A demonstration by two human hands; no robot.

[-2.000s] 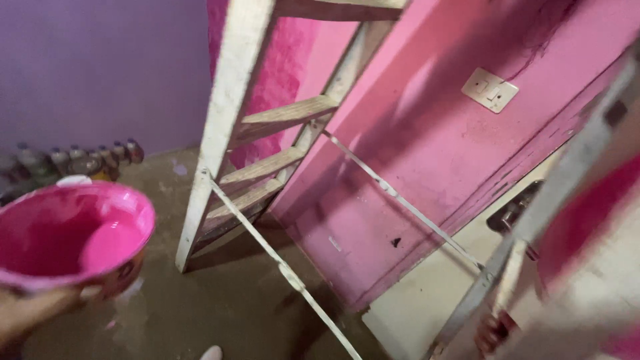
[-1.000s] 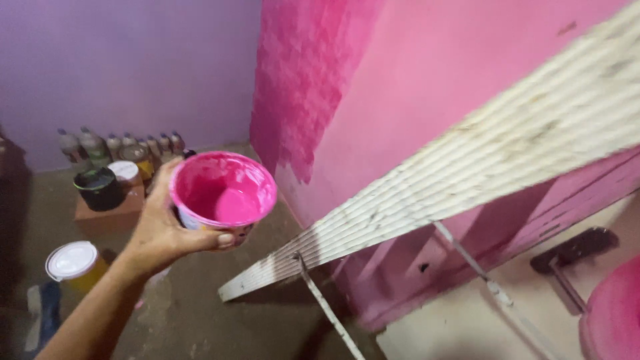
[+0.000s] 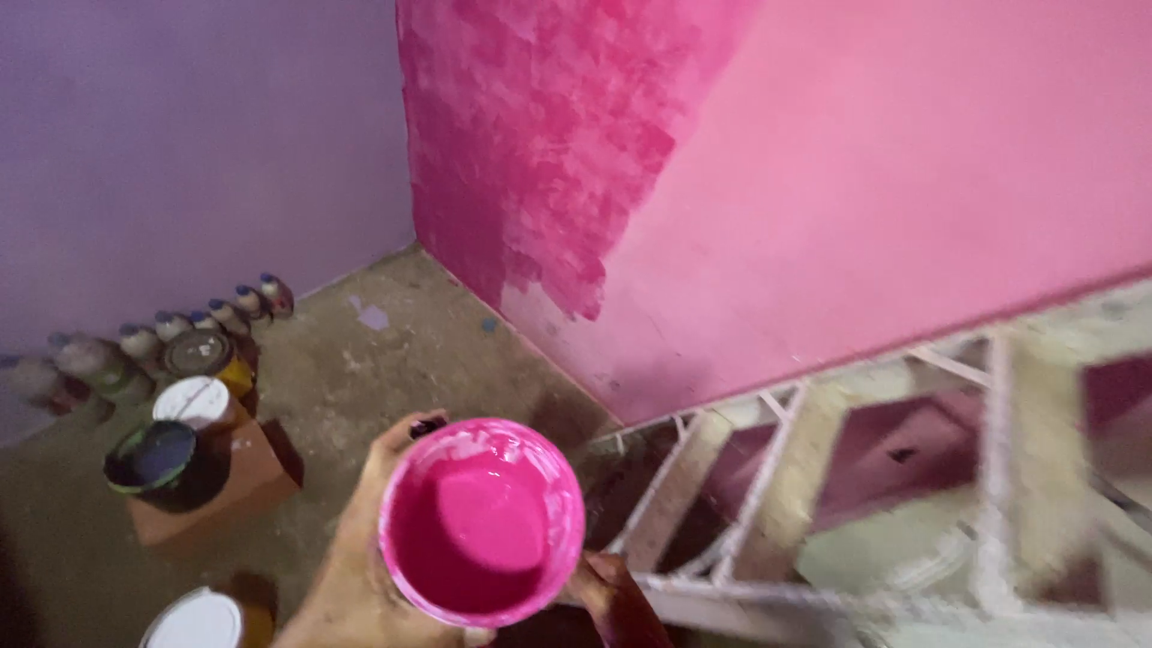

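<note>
In the head view my left hand (image 3: 360, 567) grips a tub of bright pink paint (image 3: 490, 522) from its left side, thumb below and fingertips at the upper left rim. My right hand (image 3: 616, 594) is at the tub's lower right, partly hidden behind it; whether it touches the tub or holds anything cannot be told. Beyond the tub, darker pink paint (image 3: 540, 135) covers part of the lighter pink wall (image 3: 855, 180) near the corner.
A paint-marked stepladder (image 3: 792, 486) slants across the lower right, close to my right hand. On the left stand several capped bottles (image 3: 99, 360), a dark bucket (image 3: 153, 463) and a white-lidded tub (image 3: 193, 400) by an orange-brown block (image 3: 216, 495). Another white-lidded container (image 3: 198, 621) sits at bottom left.
The view has swung toward the wall corner. The paint tub is now at the lower middle, still in my left hand, and my right hand has come in beside it.
</note>
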